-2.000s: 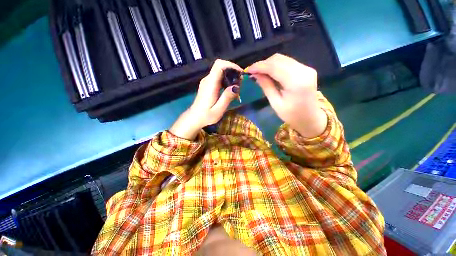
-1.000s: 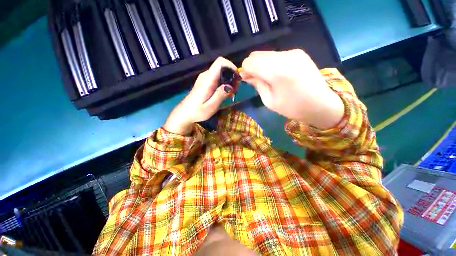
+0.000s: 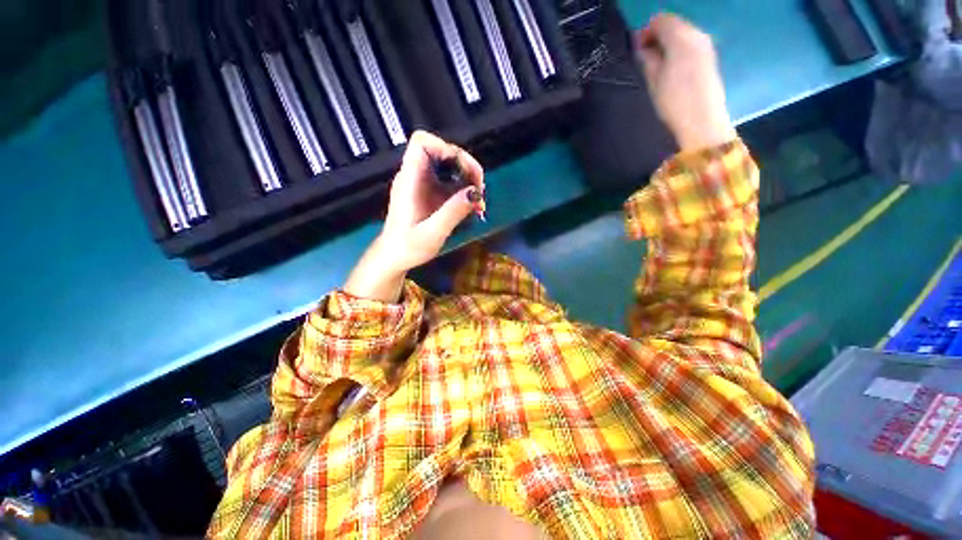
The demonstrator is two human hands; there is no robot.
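Note:
My left hand (image 3: 427, 206) is near the middle, in front of the foam tray, with its fingers curled around a small black end piece (image 3: 448, 172). A tiny thin tip sticks out below the thumb. My right hand (image 3: 678, 74) is raised at the upper right, beside a small-parts pad (image 3: 596, 53) with fine silvery pieces. It is slightly blurred with its fingertips together; whether it holds anything cannot be told. The black slotted foam tray (image 3: 295, 200) holds several slim silver bar units (image 3: 292, 113) in parallel rows.
The teal bench (image 3: 95, 364) runs across the view. Black foam strips (image 3: 841, 30) lie at the upper right. A grey lidded box (image 3: 881, 422) with a red-and-white label is at the lower right, near blue crates (image 3: 934, 322). A wire rack (image 3: 127, 454) is at the lower left.
My right hand has left the black piece and moved up and right to the small-parts pad. My left hand still holds the piece and has shifted slightly left.

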